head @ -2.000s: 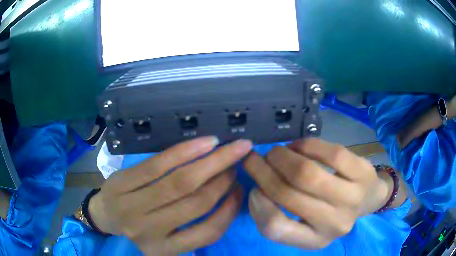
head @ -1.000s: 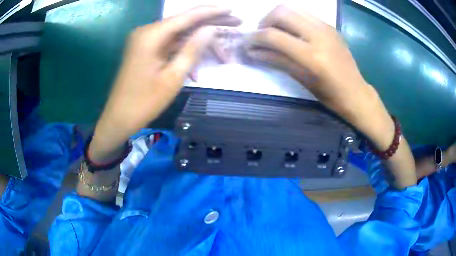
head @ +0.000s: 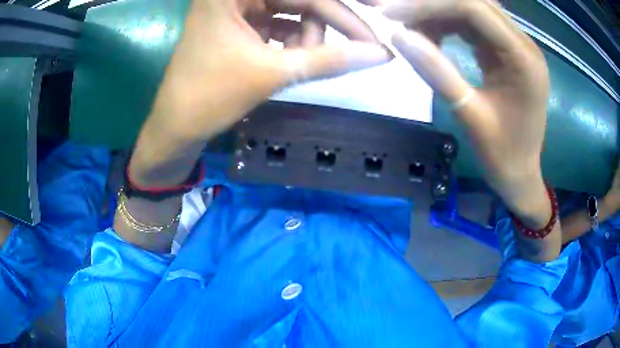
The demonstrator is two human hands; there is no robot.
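The dark grey metal device housing [head: 347,146] lies at the bench edge in front of me, with four black square port sockets [head: 325,158] in a row facing me and bright screws at its ends. My left hand [head: 272,51] is raised above and behind it, over the white sheet [head: 381,88], thumb and index fingertips close together around a tiny dark thing I cannot make out. My right hand [head: 476,61] is also raised over the sheet, thumb and fingers curved apart; its upper fingers are blurred and near the frame's top. Neither hand touches the housing.
The glossy green bench top [head: 126,75] spreads on both sides. A grey slanting post [head: 41,30] stands at the upper left. Silver rails [head: 578,41] curve along the upper right. People in blue sleeves sit at left [head: 68,197] and right [head: 588,279]. A blue stool part [head: 462,221] shows below the bench.
Both hands have risen from the housing's front edge to above the white sheet, then drawn farther up and slightly apart. The housing sits higher in view than a second ago.
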